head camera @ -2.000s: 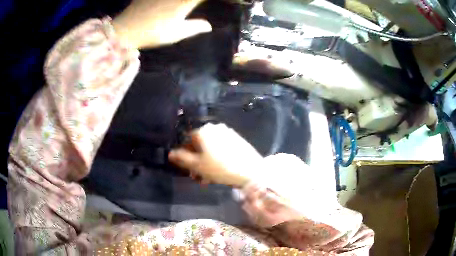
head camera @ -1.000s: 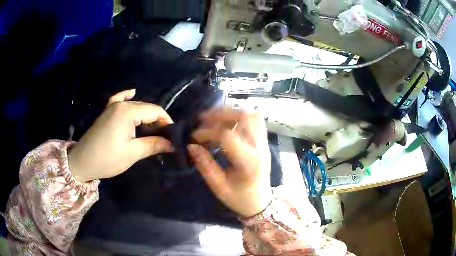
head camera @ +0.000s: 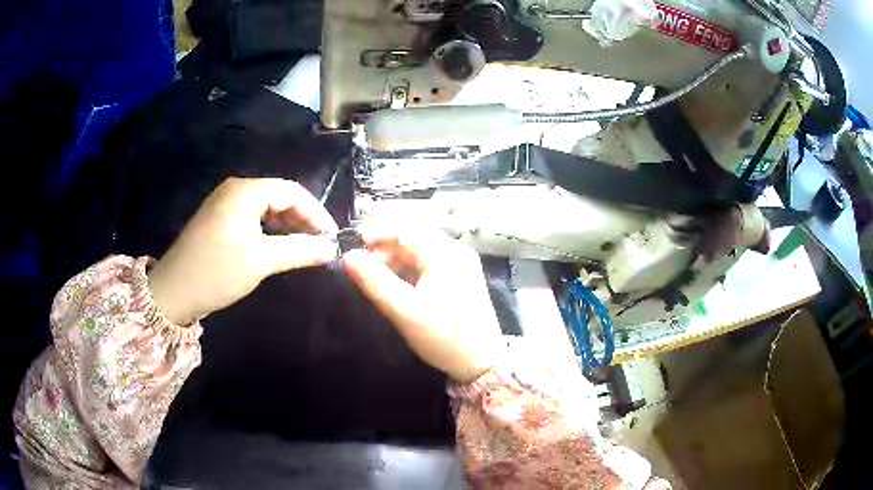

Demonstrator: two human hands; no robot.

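Note:
A large black fabric panel [head camera: 316, 354] hangs limp below and left of the needle area. My left hand [head camera: 244, 244] pinches its black edge from the left, thumb and fingers together. My right hand [head camera: 421, 292] pinches the same edge from the right, its fingertips almost touching the left ones. The pinched edge lies just below the presser foot and needle [head camera: 360, 158], apart from them as far as I can tell. Black webbing [head camera: 613, 182] lies along the arm and runs to the metal guide [head camera: 522, 163] beside the needle.
The machine head [head camera: 383, 72] is above, with a grey lamp tube [head camera: 440, 125] beneath it. The pale cylinder arm [head camera: 546, 225] runs to the right. Blue coiled hose [head camera: 587, 325] and an open cardboard box [head camera: 747, 412] are at lower right. Blue sheeting [head camera: 86, 57] is upper left.
Since two seconds ago, my left hand has come down and both hands have met at the black edge. In the last second, they moved slightly up, and the view shifted so the machine sits further left.

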